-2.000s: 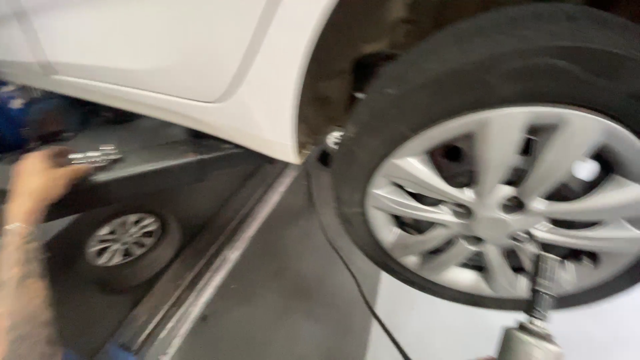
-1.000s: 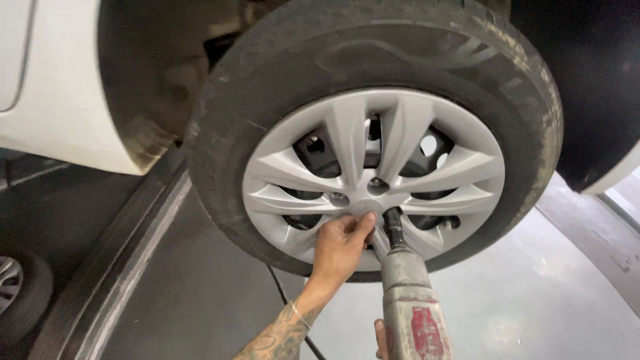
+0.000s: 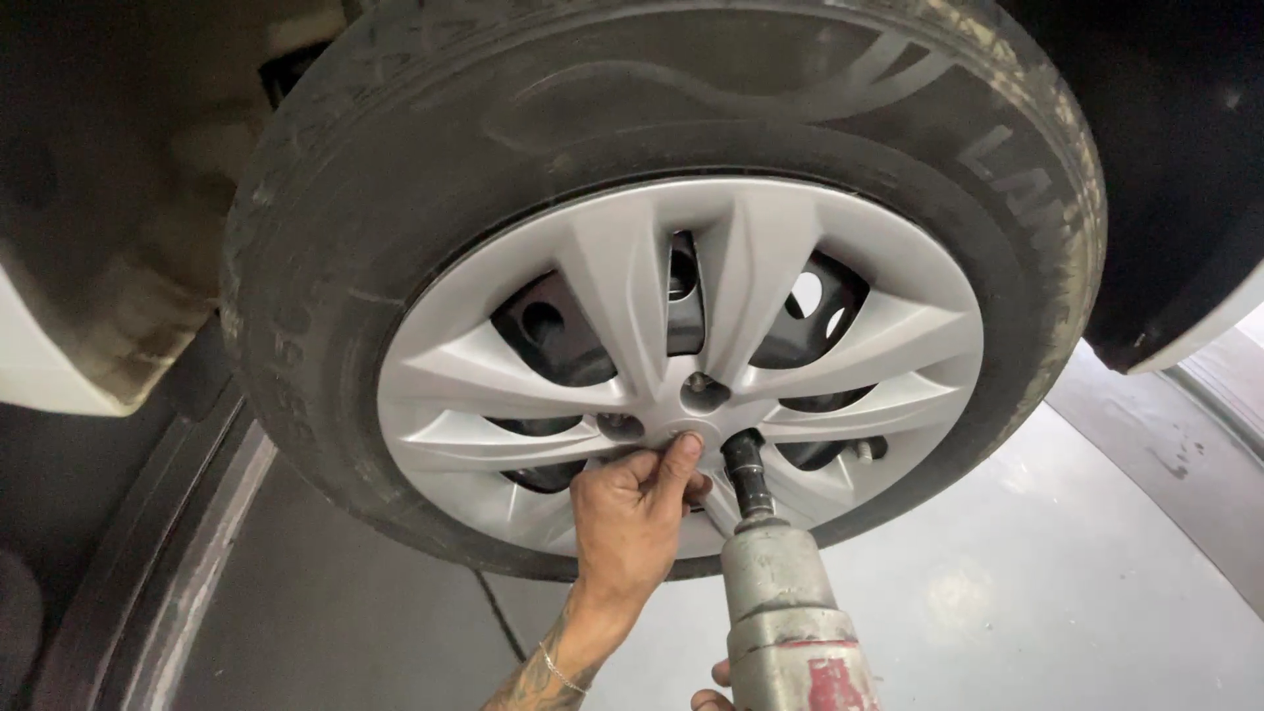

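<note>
A tire (image 3: 326,395) with a silver plastic wheel cover (image 3: 612,286) fills the middle of the head view. My left hand (image 3: 632,509) is at the cover's center, thumb against the hub area and fingers curled at its lower edge; whether they pinch a small part is hidden. Just right of it, the black socket (image 3: 748,469) of an impact wrench (image 3: 790,602) sits in a lug hole of the cover. At the bottom edge, fingertips of my right hand (image 3: 713,691) show beside the wrench body, which they support. A lug hole (image 3: 704,392) above the center shows a stud or nut end.
White body panels (image 3: 49,355) flank the wheel, with the dark wheel well (image 3: 109,197) behind it. A dark cable or hose (image 3: 499,612) hangs below the tire. Lower left runs a metal rail (image 3: 222,553); a light grey floor (image 3: 987,573) lies beneath.
Two seconds ago my left hand was at the far left, holding small metal pieces; now it is at the wheel's center. The socket has stayed at the wheel cover. The view has swung and moved closer.
</note>
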